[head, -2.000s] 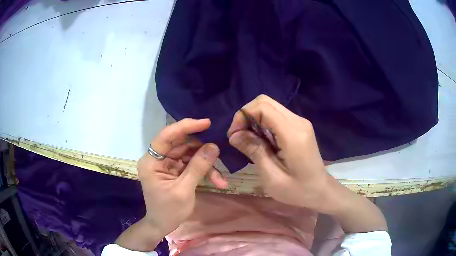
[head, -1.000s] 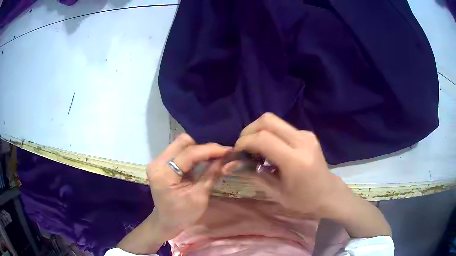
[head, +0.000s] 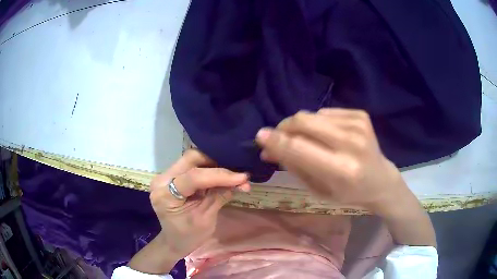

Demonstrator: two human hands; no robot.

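A dark purple garment (head: 381, 82) lies spread on the white table, its near edge by the table's front rim. My left hand (head: 191, 204), with a ring on one finger, pinches the garment's near edge between thumb and fingertips. My right hand (head: 332, 155) is blurred, above the cloth just right of my left fingertips, fingers curled. A small dark tip shows by its thumb and index finger; the rest of that object is hidden in the hand.
The white table (head: 117, 82) has drawn lines, dark specks and a worn yellowish edge. A shiny purple garment pile (head: 92, 218) lies below the edge at left, beside a dark rack. Purple cloth shows at the far left corner.
My hands were close together a second ago. My right hand has moved up and to the right, apart from my left fingertips, which have moved slightly down and left.
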